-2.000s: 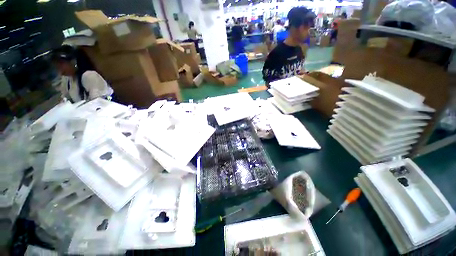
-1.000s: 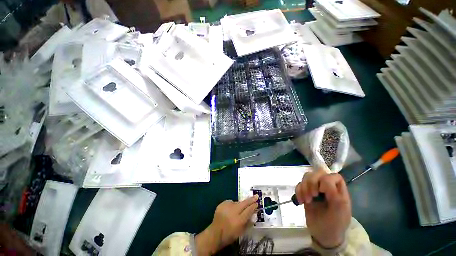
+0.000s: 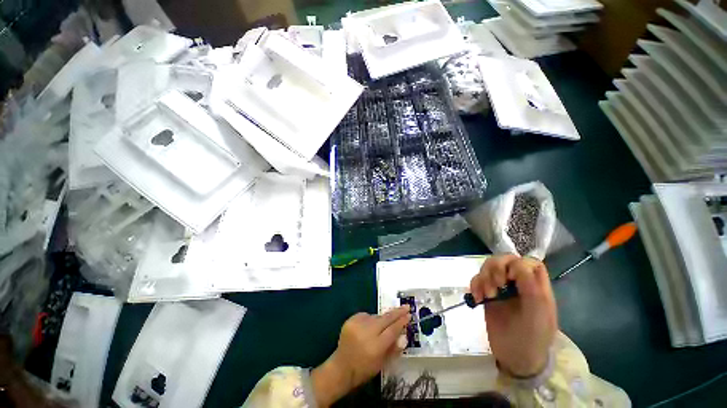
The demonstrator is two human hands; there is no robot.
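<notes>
A white plastic housing (image 3: 470, 319) lies in front of me with a clover-shaped hole and a small dark insert (image 3: 412, 319) beside it. My right hand (image 3: 522, 319) is closed round the dark handle of a screwdriver (image 3: 496, 296); its thin shaft points left across the clover hole to the insert. My left hand (image 3: 365, 343) rests at the housing's left side, its fingertips on the insert. Whether the tip sits on a screw is too small to tell. Dark strands hang at the housing's near edge.
A screw bag (image 3: 526, 223) and orange screwdriver (image 3: 618, 237) lie beyond my right hand. A green-yellow screwdriver (image 3: 355, 256) and compartment tray (image 3: 406, 151) lie above the housing. Loose housings (image 3: 191, 163) pile at left. Housing stacks (image 3: 677, 271) stand at right.
Compared with two seconds ago, the view has tipped down and both hands have come into view. Since one second ago, the hands and screwdriver have hardly moved; the view has shifted slightly.
</notes>
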